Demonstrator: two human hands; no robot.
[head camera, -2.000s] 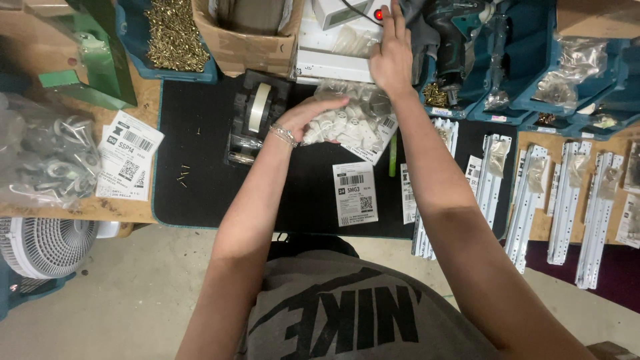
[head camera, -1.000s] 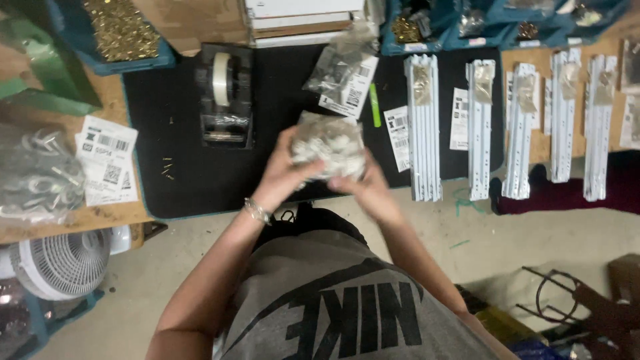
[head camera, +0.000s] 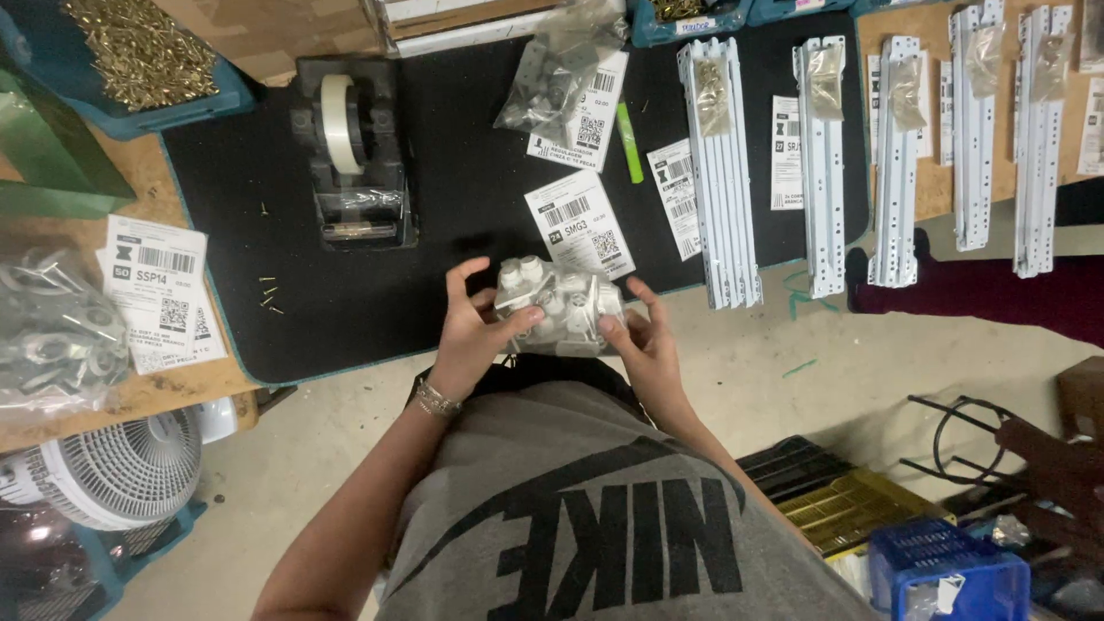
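Note:
Between my two hands, at the front edge of the black mat (head camera: 448, 198), is a clear plastic bag of white plastic fittings (head camera: 561, 306). My left hand (head camera: 479, 332) grips its left side, thumb on top. My right hand (head camera: 642, 341) grips the right side, with the index finger raised. Just behind the bag lies a printed label (head camera: 580, 226). Farther back, a clear bag of grey fittings (head camera: 552, 78) rests partly on another label (head camera: 595, 121), beside a bright green strip (head camera: 630, 142). A tape dispenser (head camera: 358, 155) stands left of these.
Bundled white metal drawer slides (head camera: 720, 181) lie along the right, with small bags on them. A blue bin of brass screws (head camera: 147, 52) is at back left. A bag of ring-shaped parts (head camera: 56, 328) and labels (head camera: 159, 285) lie left. A white fan (head camera: 129, 470) stands below the table.
Both hands have come from the back of the mat to its front edge, bringing the bag of white fittings. The label it overlapped two seconds ago is uncovered there. The view has shifted.

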